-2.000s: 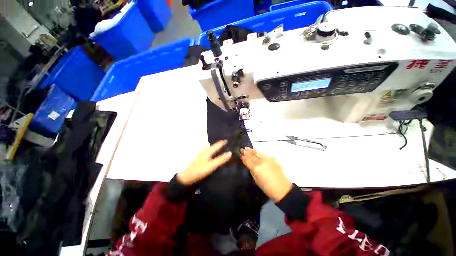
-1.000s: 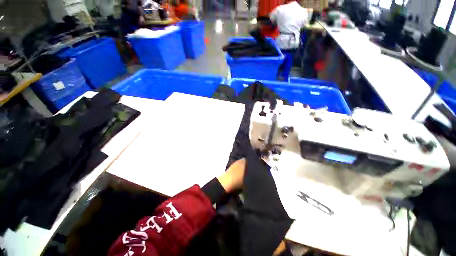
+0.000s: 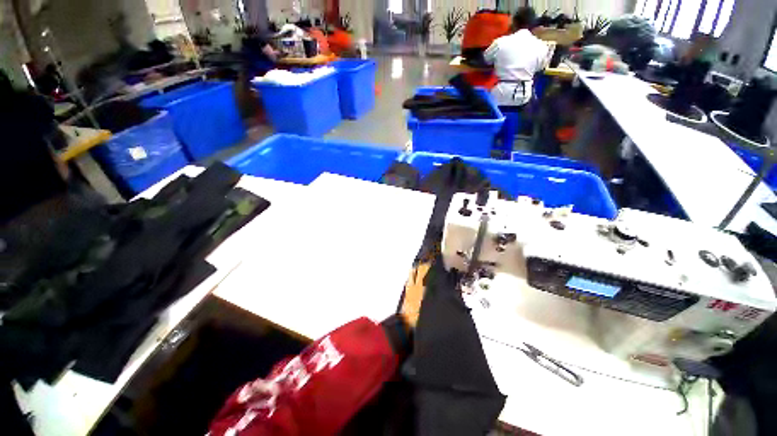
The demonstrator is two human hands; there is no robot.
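A black fabric panel (image 3: 451, 345) hangs over the table's front edge, its upper end beside the needle area (image 3: 477, 277) of the white sewing machine (image 3: 652, 243). More black fabric runs back past the left of the machine head to the blue bin behind. My left hand (image 3: 415, 294) is against the panel, left of the needle area. Fabric covers its fingers, so its grip cannot be told. My right hand is not in view. Silver thread snips (image 3: 552, 364) lie on the table right of the panel.
Black and camouflage cut pieces (image 3: 128, 264) lie piled on the left table. A blue bin (image 3: 554, 183) stands directly behind the machine, with other blue bins (image 3: 298, 102) farther back. A person in a white top (image 3: 518, 60) stands in the background. A long white table (image 3: 656, 128) runs along the right.
The view has tilted up. Both hands were flat on the fabric before the needle; now the panel's near part is raised, my left hand is partly behind it and my right hand is out of sight.
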